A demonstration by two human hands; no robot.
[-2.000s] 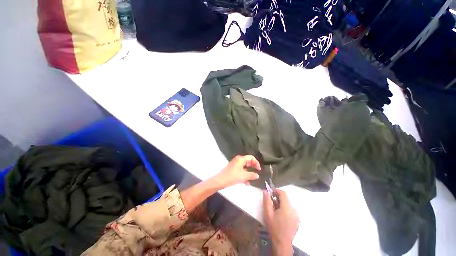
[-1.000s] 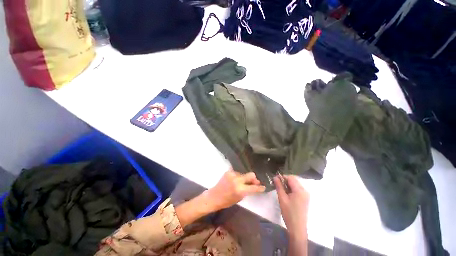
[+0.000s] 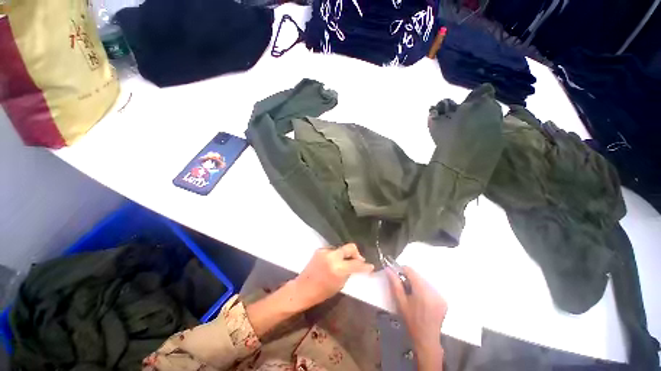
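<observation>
An olive-green garment (image 3: 362, 170) lies spread on the white table, its near edge at my hands. My left hand (image 3: 335, 272) is closed at that near edge, with the fingers pinched on the green cloth. My right hand (image 3: 417, 301) holds small silvery thread snips (image 3: 393, 268), tips pointing up and left at the cloth, just right of my left fingers. A short pale line shows on the cloth above the tips. The snips' handles are mostly hidden in my right hand.
A second green garment (image 3: 558, 210) lies crumpled at right. A smartphone (image 3: 210, 164) lies left of the garment. A blue bin (image 3: 206, 261) with green cloth is lower left. A tote bag (image 3: 65, 80), black cloth (image 3: 192, 40) and navy garments with white cords (image 3: 370, 32) are along the far side.
The view has shifted, so the table things sit further left. My hands have stayed at the garment's near edge. The snips show more clearly now than one second ago.
</observation>
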